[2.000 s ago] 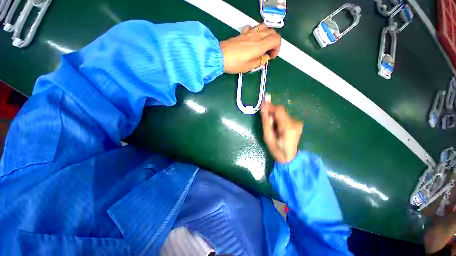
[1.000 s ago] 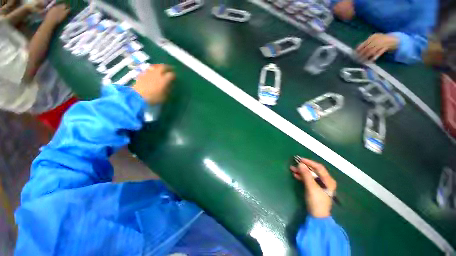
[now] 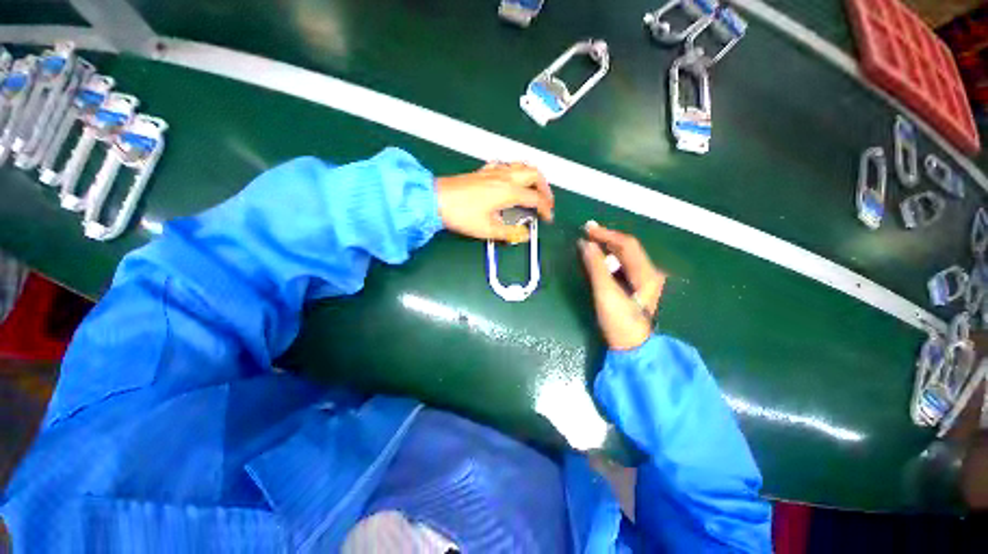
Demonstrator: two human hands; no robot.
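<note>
A pale oval frame (image 3: 517, 290) lies on the green surface in front of me, its rounded end towards me. My left hand (image 3: 498, 203) holds its far end, which the fingers mostly cover; a yellow finger cot (image 3: 511, 231) shows at the fingertips. My right hand (image 3: 620, 284) is just right of the frame, not touching it, with its fingers bent. It holds the slim pen-like tool, mostly hidden in the fingers; white spots show at the fingertips.
A row of overlapping frames (image 3: 128, 179) lies at the left. Beyond the white strip (image 3: 672, 198) lie scattered frames (image 3: 690, 103). More frames (image 3: 945, 373) are heaped at the right edge. A red gridded tray (image 3: 915, 70) is at the upper right.
One second ago my left hand was at the row on the left; now it is on an oval frame in front of me. My right hand has come close to that frame. The view has shifted.
</note>
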